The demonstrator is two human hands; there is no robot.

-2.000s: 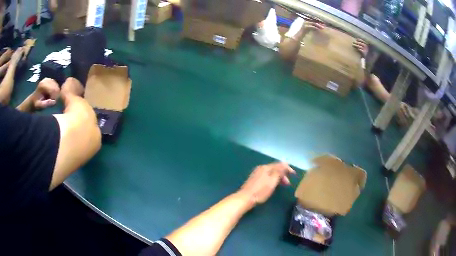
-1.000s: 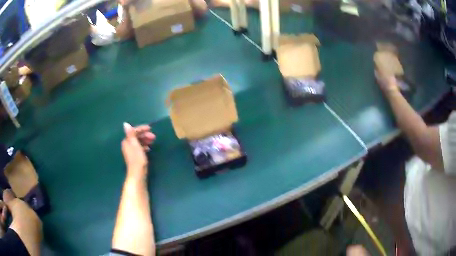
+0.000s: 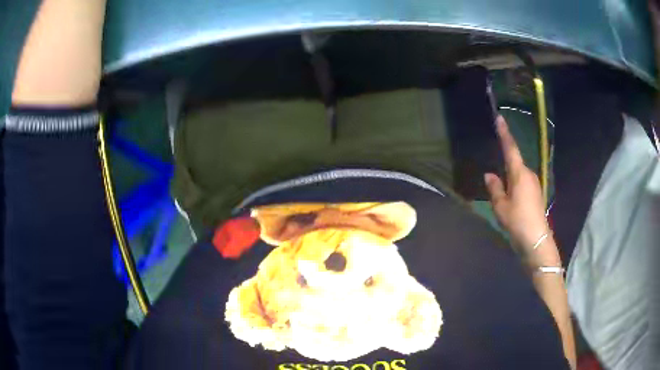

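Note:
A dark, glossy slab that looks like a smartphone (image 3: pixel 470 134) is upright at the right side of my lap, below the table edge. My right hand (image 3: pixel 517 191) is at its right side, with the index finger along the slab's edge and the thumb near its lower part. It appears to hold the slab. My left forearm reaches up over the table at the upper left. My left hand is cut off by the top edge. No packing box is in view.
The green table's curved pale edge (image 3: pixel 347 27) runs across the top. A blue stool or frame base (image 3: pixel 148 206) is on the floor at left. A yellow-edged bar stands on each side. Light cloth of a neighbouring person (image 3: pixel 615 267) is at right.
The view has swung down from the table and its open boxes to my lap. My left hand has left the picture. My right hand and the dark slab have come into view.

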